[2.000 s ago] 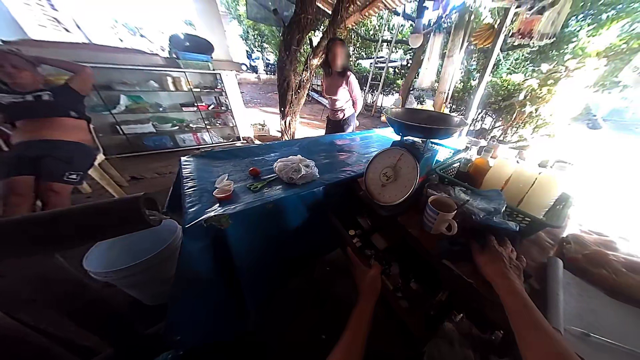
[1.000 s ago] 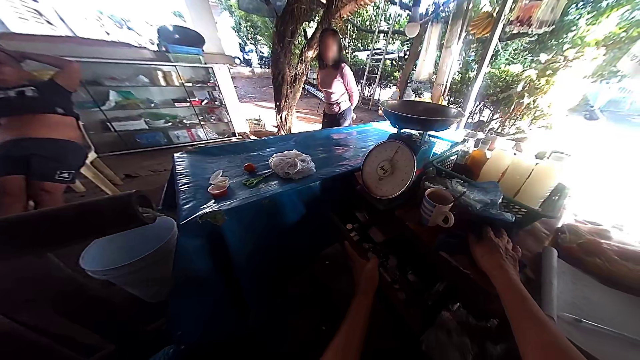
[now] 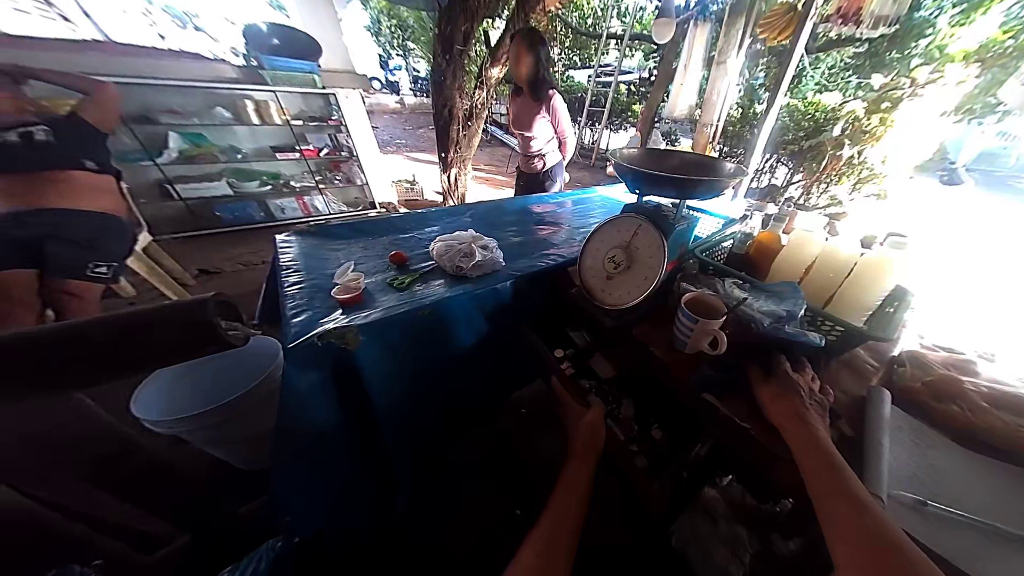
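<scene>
My left hand is at the near edge of a dark open drawer that holds coins and small items; shadow hides its fingertips. My right hand rests palm down on a dark surface beside a striped mug with a drink in it. Whether anything lies under that palm is hidden. Just behind the mug is a plastic bag. A dial scale with a wide metal pan stands beyond the drawer.
The blue-covered table bears a knotted plastic bag, green-handled scissors, a tomato and a small cup. Bottles stand in a basket at right. A bucket is at left. One person stands beyond the table, another at far left.
</scene>
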